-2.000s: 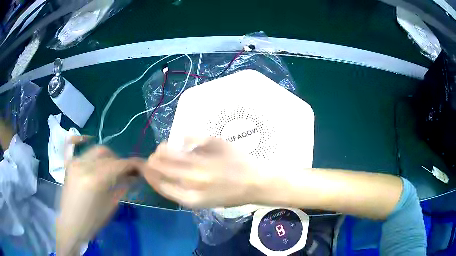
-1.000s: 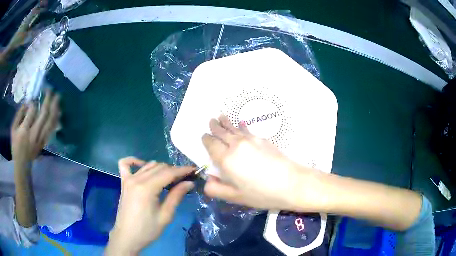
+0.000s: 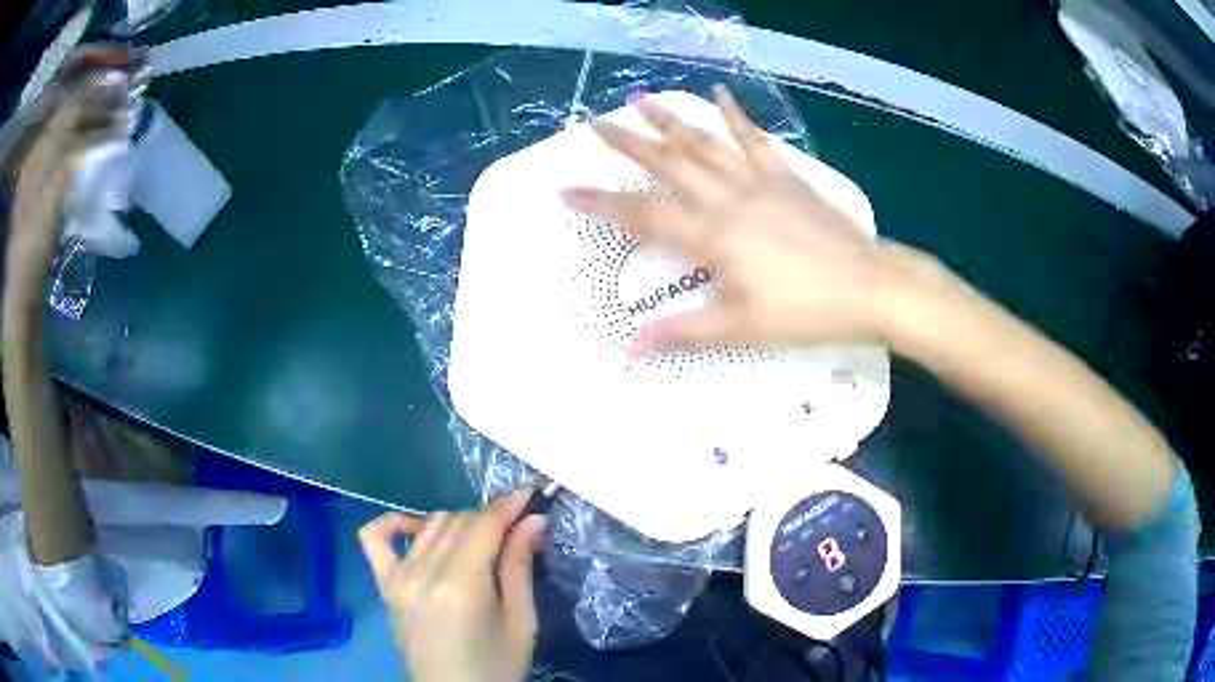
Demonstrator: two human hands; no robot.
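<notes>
The white hexagonal unit (image 3: 533,346) lies face up on a clear plastic bag (image 3: 400,200) on the dark green surface. My right hand (image 3: 746,247) is spread over its upper part, fingers apart, blurred. My left hand (image 3: 466,573) is at the unit's lower left edge, its fingertips pinching a small dark plug (image 3: 544,498) with a light tip at the unit's edge; whether it is inserted cannot be told. The small white controller (image 3: 829,549) stands against the unit's lower right edge, its dark face showing a red digit.
Another person's hand (image 3: 87,100) is at a white bottle (image 3: 180,173) at the upper left. A pale rail (image 3: 400,29) crosses the back. Bagged white items lie at the upper right (image 3: 1133,93). A black object (image 3: 1179,333) is at the right edge. Blue stools (image 3: 260,573) stand below.
My right hand has moved from the unit's lower left edge up onto its face. The controller is now higher, beside the unit. The thin wires seen earliest are gone from view. The other person's hand reached the bottle.
</notes>
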